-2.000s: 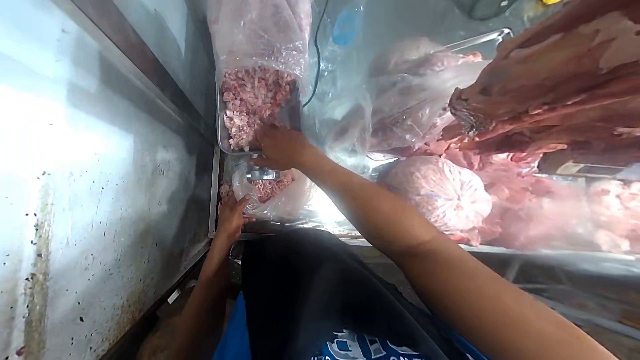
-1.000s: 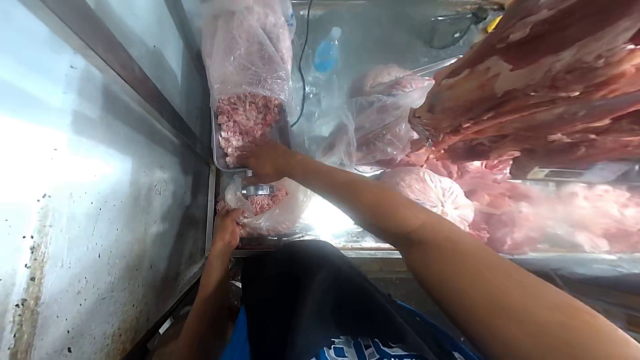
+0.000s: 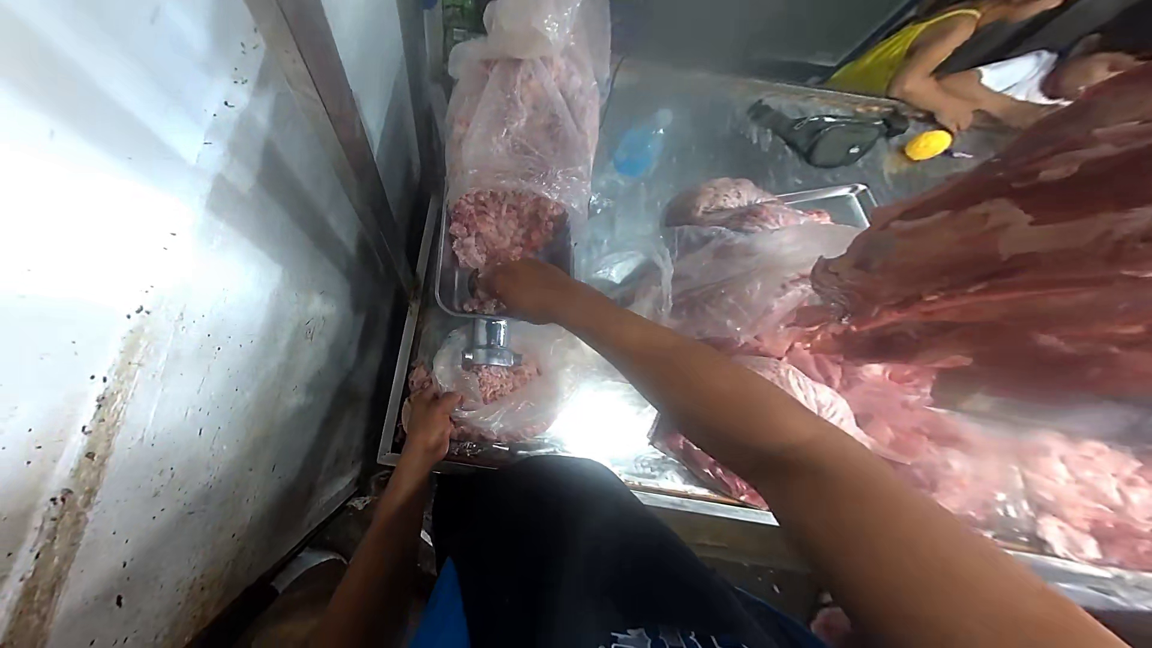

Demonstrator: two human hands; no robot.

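Note:
Chopped raw meat (image 3: 506,225) lies in a metal tray (image 3: 438,286), partly under a large clear plastic bag (image 3: 531,135). My right hand (image 3: 522,290) reaches into the meat at the tray's near end; its fingers are hidden. Below the tray is the metal outlet of a meat grinder (image 3: 491,344). Ground meat (image 3: 504,382) sits under that outlet in an open clear plastic bag (image 3: 526,412). At the left edge of this bag is my left hand (image 3: 430,425), its fingers curled on the plastic rim.
A stained metal wall (image 3: 180,315) rises close on the left. At the right hangs a large piece of raw meat (image 3: 1008,243) over more cuts (image 3: 1062,486). Bagged meat (image 3: 747,261), a blue bottle (image 3: 639,148) and a black waist bag (image 3: 832,137) lie beyond. Two people are across the counter.
The view has shifted so that the far side of the counter and the people there now show. My right hand stays at the tray and my left at the bag.

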